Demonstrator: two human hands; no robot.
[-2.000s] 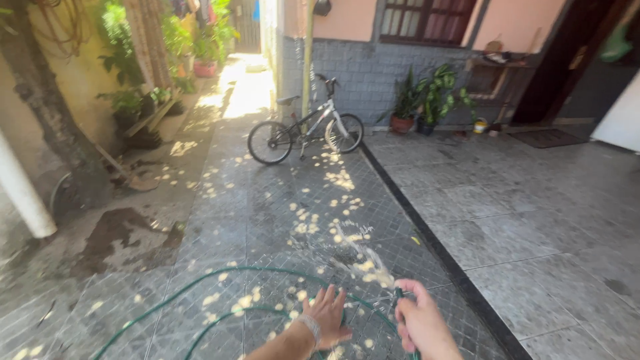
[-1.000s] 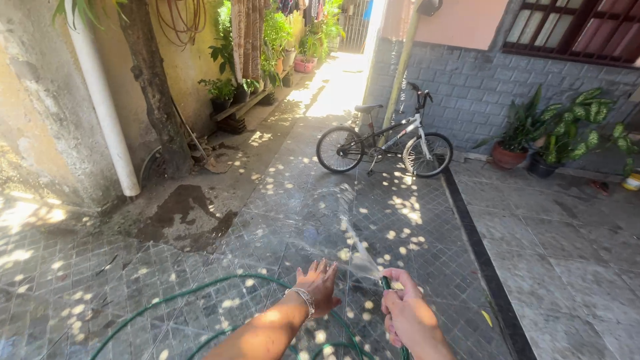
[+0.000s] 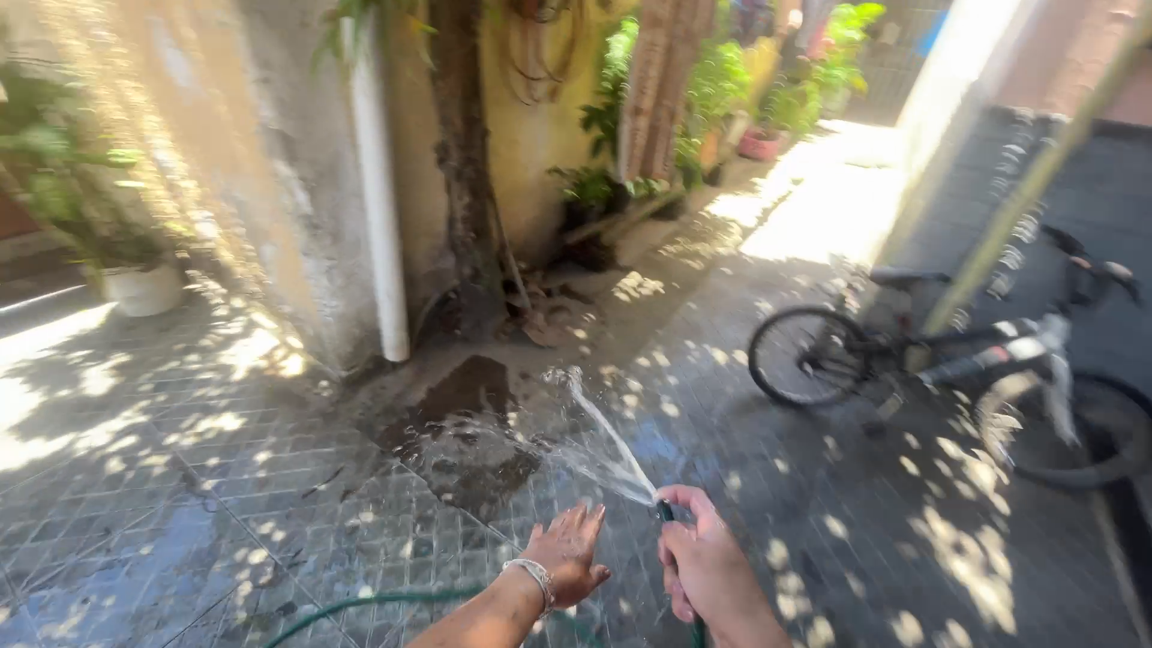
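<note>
A green garden hose (image 3: 378, 598) runs over the tiled floor and up into my right hand (image 3: 706, 558), which grips its dark end with a finger at the mouth. Water (image 3: 603, 432) sprays from it, forward and to the left, toward a dark wet patch (image 3: 468, 396) on the ground. My left hand (image 3: 569, 553), with a bracelet at the wrist, hangs just left of the right hand, palm down and fingers spread, holding nothing. Part of the hose is hidden behind my forearms.
A bicycle (image 3: 972, 360) stands at the right by a slanted pole (image 3: 1035, 198). Ahead are a tree trunk (image 3: 463, 162), a white pipe (image 3: 378, 198) and potted plants (image 3: 760, 144) along the wall. A large white pot (image 3: 144, 286) stands at the far left.
The view has swung far to the left. The water now lands near the wet patch by the tree, where before it fell on the tiles before the bicycle. My right hand still grips the hose.
</note>
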